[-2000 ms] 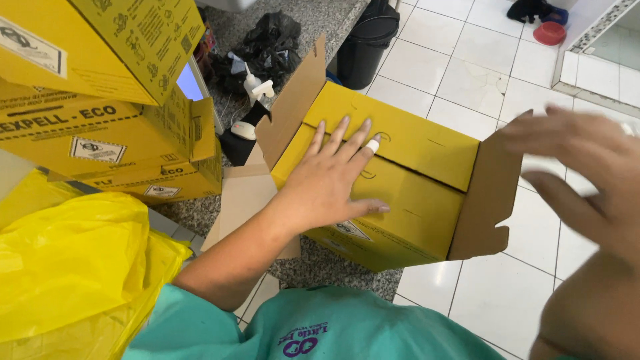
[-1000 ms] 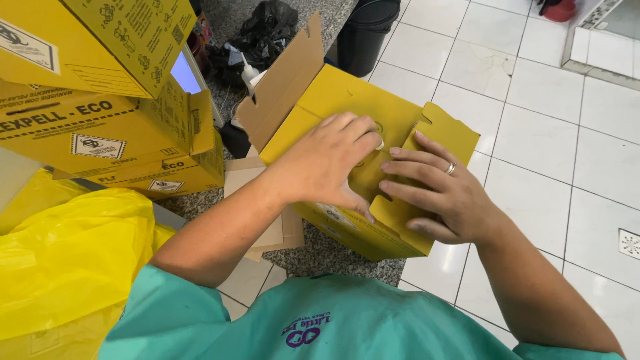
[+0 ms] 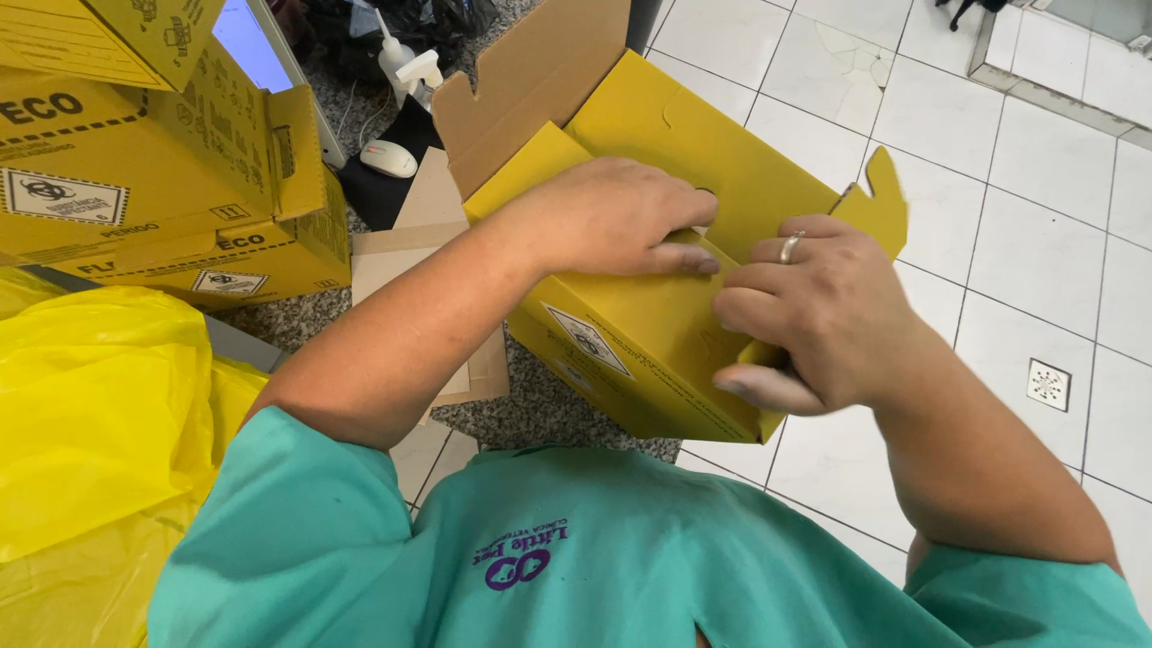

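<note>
A yellow cardboard sharps-waste box (image 3: 648,360) with a biohazard label stands tilted in view before me. Its brown-lined end flap (image 3: 549,81) is raised at the far left. My left hand (image 3: 630,216) lies on the top panels, fingers curled at the gap between them near a small opening; whether it grips a panel edge is hidden. My right hand (image 3: 810,315), with a ring on one finger, grips the yellow side flap (image 3: 882,202) at the box's right end, thumb toward me and fingers over the folded edge.
Yellow boxes (image 3: 135,162) are stacked on the left, above yellow plastic bags (image 3: 99,405). A white mouse (image 3: 389,159), a spray bottle (image 3: 418,76), a black plastic bag (image 3: 450,22) and a monitor (image 3: 261,45) stand beyond. Flat cardboard (image 3: 477,360) lies on the granite counter (image 3: 549,405).
The right end flap, spread outward with its brown side up two seconds ago, has been folded inward. My right hand has come from the right onto it. The view has moved closer.
</note>
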